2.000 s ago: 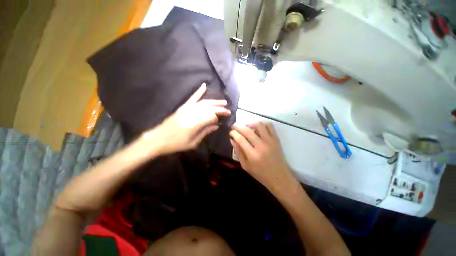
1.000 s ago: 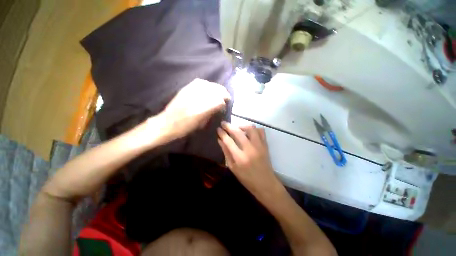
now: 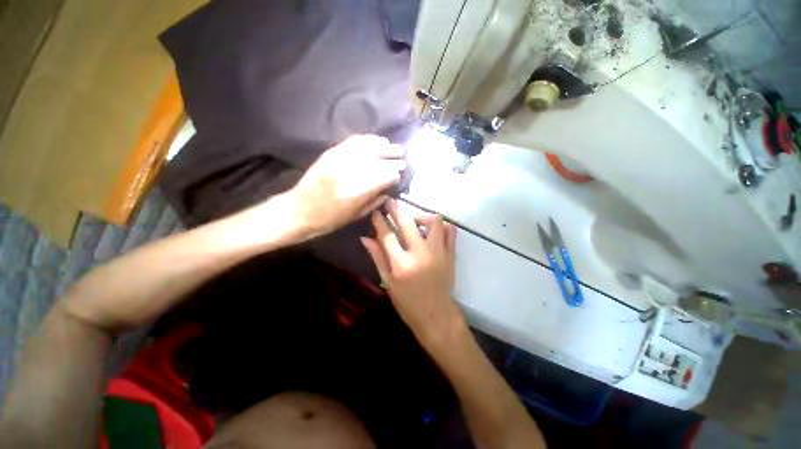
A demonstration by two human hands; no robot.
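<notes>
A dark brown-purple cloth panel (image 3: 281,79) lies on the table left of the needle area and hangs down toward the lap. My left hand (image 3: 351,182) holds the cloth's right edge between its fingertips, just below the lit presser foot (image 3: 432,131). My right hand (image 3: 411,254) holds the same edge a little lower, at the table's front part. The glare hides the needle and the cloth under it. The white sewing machine (image 3: 606,123) stands over the edge.
Blue-handled thread snips (image 3: 563,267) lie open on the white table right of my right hand. An orange-red handle loop (image 3: 566,167) shows behind them. Cardboard with orange tape (image 3: 149,153) and grey quilted padding (image 3: 35,272) are at left. A red stool (image 3: 167,386) is below.
The cloth has moved up past the needle area, its upper part now running out of the picture. My left hand has closed on the edge. The view has shifted a little.
</notes>
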